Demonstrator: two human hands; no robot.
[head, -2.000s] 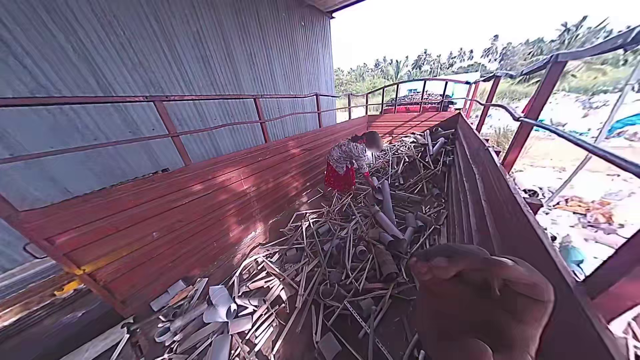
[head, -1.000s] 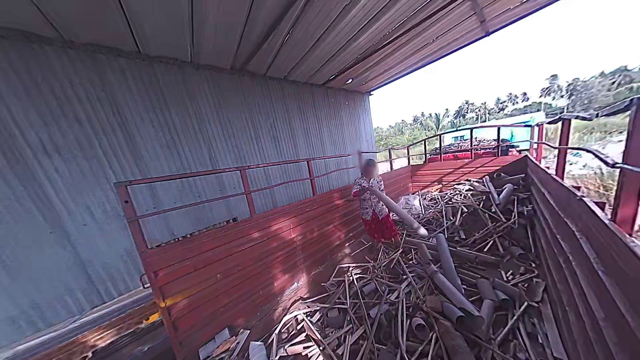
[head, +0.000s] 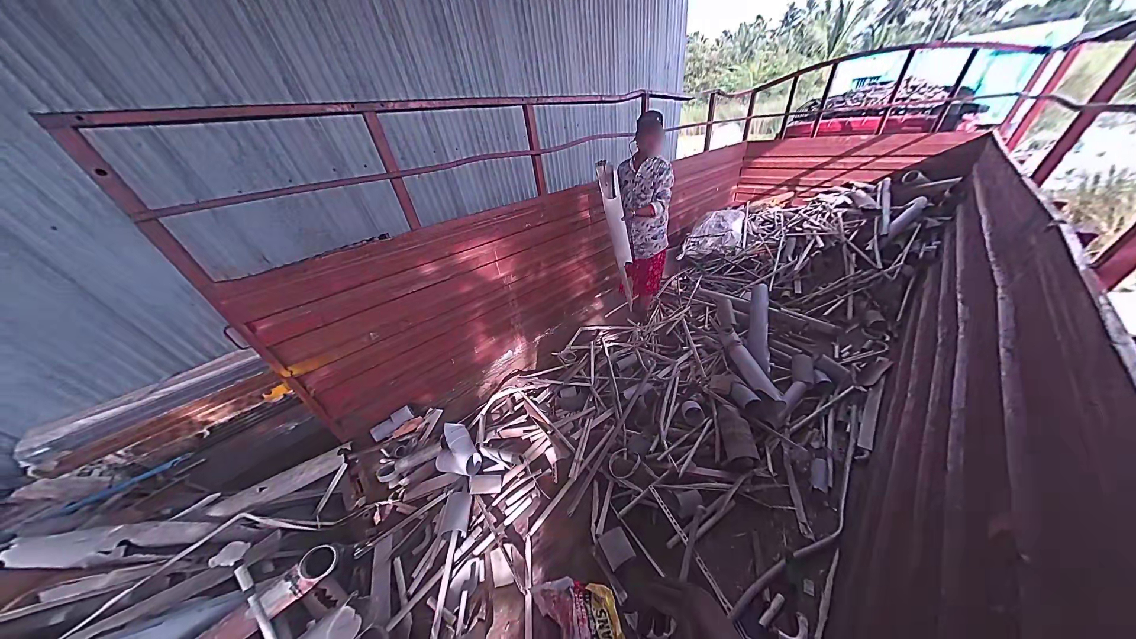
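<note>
What looks like my right hand (head: 688, 611) is at the bottom edge in deep shadow, low over the scrap and just right of a crumpled printed plastic bag (head: 581, 608). Its fingers are too dark to make out. My left hand is out of view. Around it lies a heap of thin plastic strips and broken pipe pieces (head: 612, 422). Wider grey pipes (head: 754, 364) lie farther up the heap. A co-worker (head: 646, 213) in a patterned shirt and red lower garment stands by the left wall, holding a long pale pipe piece (head: 614, 222) upright.
Red corrugated metal walls (head: 444, 311) enclose the truck bed, with a railing (head: 390, 169) above the left one. The right wall (head: 994, 373) runs close by. More scrap and a cut pipe (head: 318, 561) lie at lower left. A clear plastic bag (head: 717, 229) rests farther back.
The co-worker, bent over the heap at first, now stands upright and has brought a long pipe piece to the left wall side. My hand, large at lower right earlier, is now low and dim.
</note>
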